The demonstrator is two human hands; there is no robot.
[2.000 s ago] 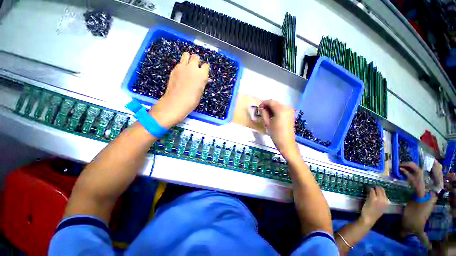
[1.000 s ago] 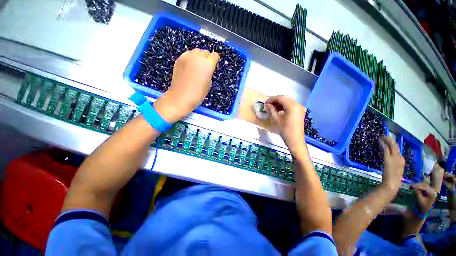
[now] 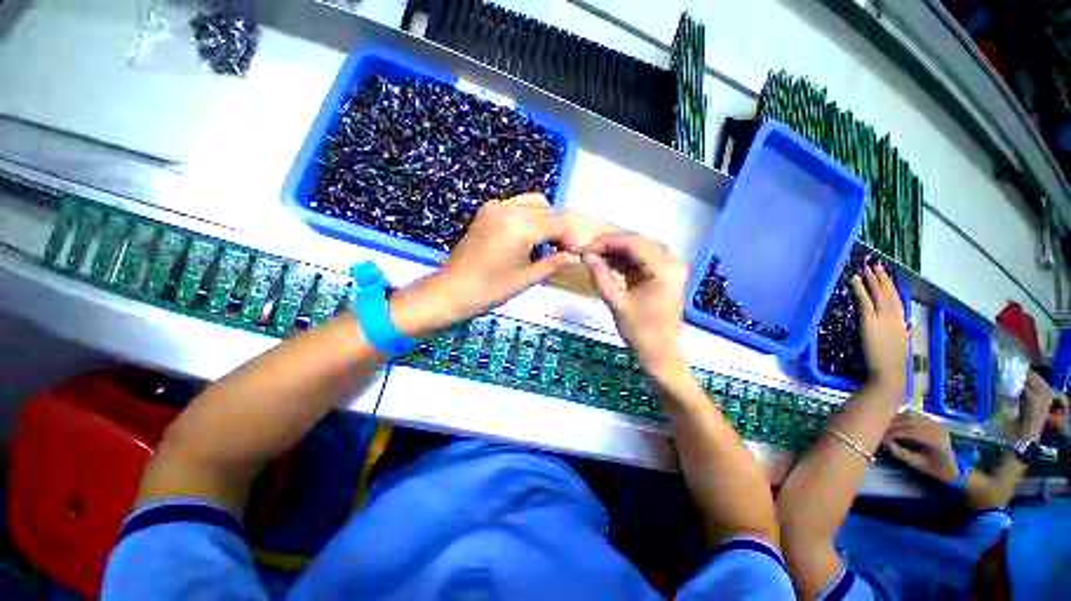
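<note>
My left hand (image 3: 503, 256), with a bright blue band on its wrist, is above the tan pad (image 3: 573, 279), its fingertips pinched on a tiny component. My right hand (image 3: 640, 288) meets it there, thumb and forefinger pinched at the same tiny part; which fingers bear it is hard to tell. The blue parts bin (image 3: 435, 164), full of dark components, lies just behind my left hand. The green circuit boards (image 3: 517, 355) run along the conveyor in front of me, below both hands. The small whitish item on the pad is hidden by my hands.
A tilted blue bin (image 3: 781, 235) with few parts stands at right; another full blue bin (image 3: 840, 326) has another person's hand in it. A black slotted rack (image 3: 540, 65) and upright green-edged boards (image 3: 846, 153) stand behind. A bag of parts (image 3: 224, 42) lies far left.
My left hand has left the full bin and come right to meet my right hand over the pad. The neighbouring person's hand has moved into their bin.
</note>
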